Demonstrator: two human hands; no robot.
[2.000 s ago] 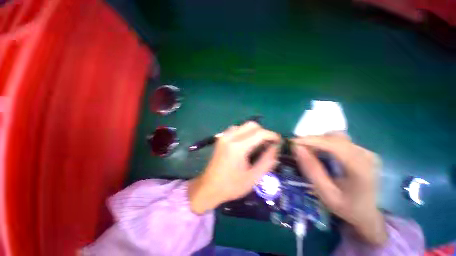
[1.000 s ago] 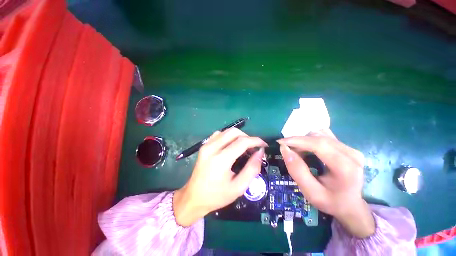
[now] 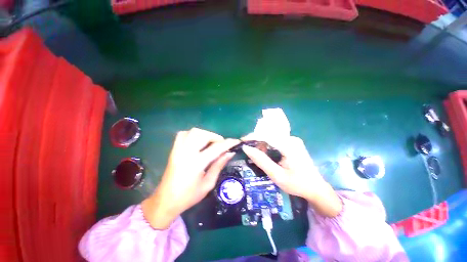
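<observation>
My left hand [image 3: 192, 164] and my right hand [image 3: 289, 166] are bare and meet above the test fixture. Their fingertips pinch a small dark round unit [image 3: 260, 146] with a reddish sheen, partly hidden by the fingers. Below them lies the black fixture plate [image 3: 212, 217]. On it are a round socket [image 3: 231, 191] glowing violet-white and a blue circuit board [image 3: 263, 197]. A white USB cable [image 3: 268, 225] is plugged into the board's near edge.
Stacked red trays [image 3: 56, 153] rise at left, beside two dark round units [image 3: 125, 132] [image 3: 128, 172]. A white wipe [image 3: 274, 123] lies behind my hands. A shiny disc [image 3: 370, 167], a corded round piece [image 3: 423, 144] and a thin ring [image 3: 433, 167] lie at right. More red trays [image 3: 302, 7] stand behind.
The view has shifted, showing more of the bench's right and back. My fingertips have come together, and the dark unit shows between them. The black pen is no longer visible.
</observation>
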